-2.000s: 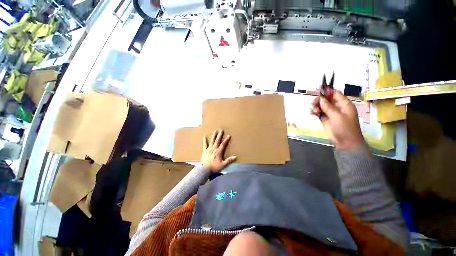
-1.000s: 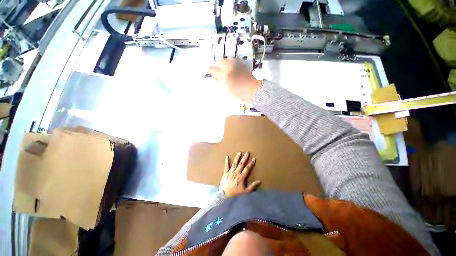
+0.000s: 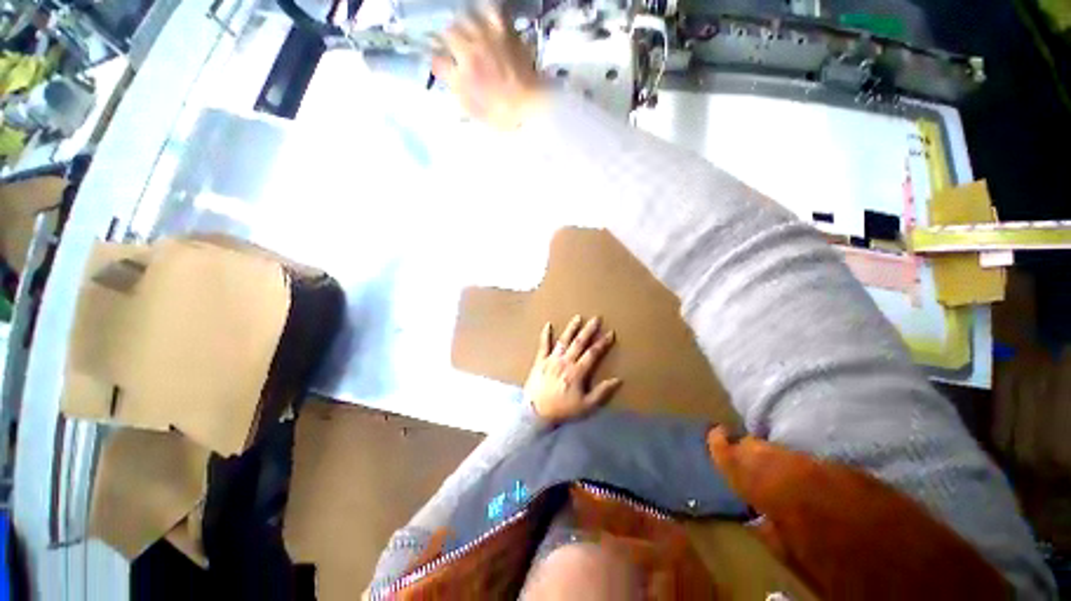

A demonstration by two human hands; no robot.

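Observation:
A tan cut panel with a stepped left edge lies flat in front of me, partly under my right forearm. My left hand rests flat on it with the fingers spread, gripping nothing. My right hand is stretched across to the left side of the white sewing machine head. It is blurred against the glare, and I cannot tell whether it holds anything. The snips cannot be made out. The white template board lies right of the head.
A stack of tan panels stands at left, with more tan pieces below it. A yellow guide strip crosses a yellow end block at right. The bright machine bed lies behind the panel.
My right hand has moved from above the template, holding snips, to the machine head and then further left and back past it. My left hand stays flat on the panel, which sits slightly further right.

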